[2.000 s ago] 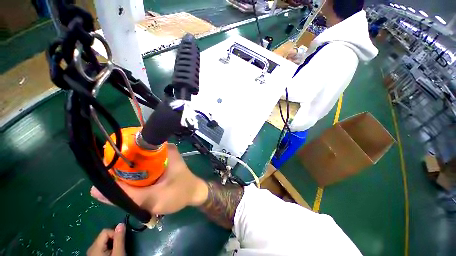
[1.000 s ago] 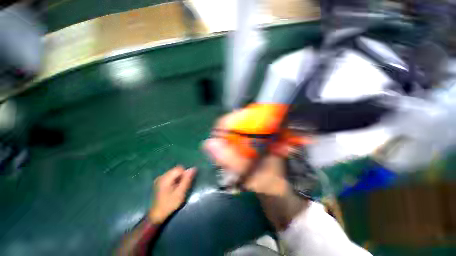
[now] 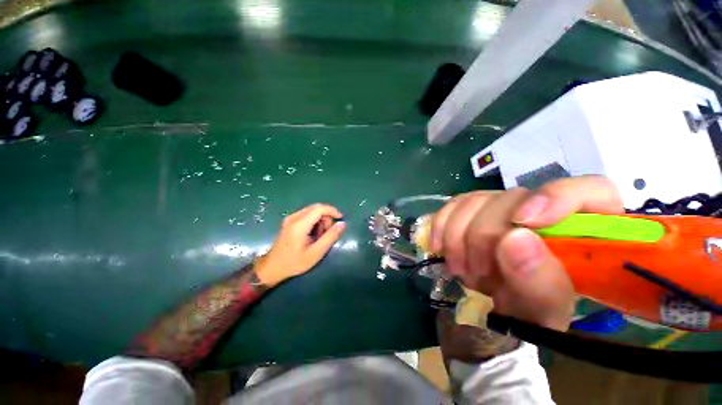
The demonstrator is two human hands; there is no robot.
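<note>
My right hand (image 3: 514, 245) is shut around the orange electric screwdriver (image 3: 625, 265), with its yellow-green lever under my fingers. The tool lies nearly level, its silver screw-feed head (image 3: 388, 227) pointing left over the belt. A clear feed tube (image 3: 419, 199) curves at the nose. My left hand (image 3: 305, 245) is just left of the feed head, not touching it, with fingers curled and thumb and index tips close together. A small dark spot shows at these tips; I cannot tell whether something is held.
Tiny silver screws (image 3: 261, 210) are scattered on the green belt (image 3: 198, 285). A cluster of small black wheels (image 3: 39, 91) lies far left. Black housings lie behind, one at left (image 3: 148, 78) and one (image 3: 442, 88) beside the white post (image 3: 507, 67). The white screw feeder (image 3: 609, 134) stands right.
The view has swung left and down onto the belt. The screwdriver has tipped from upright to nearly level, its nose now towards my left hand. The other person is out of view.
</note>
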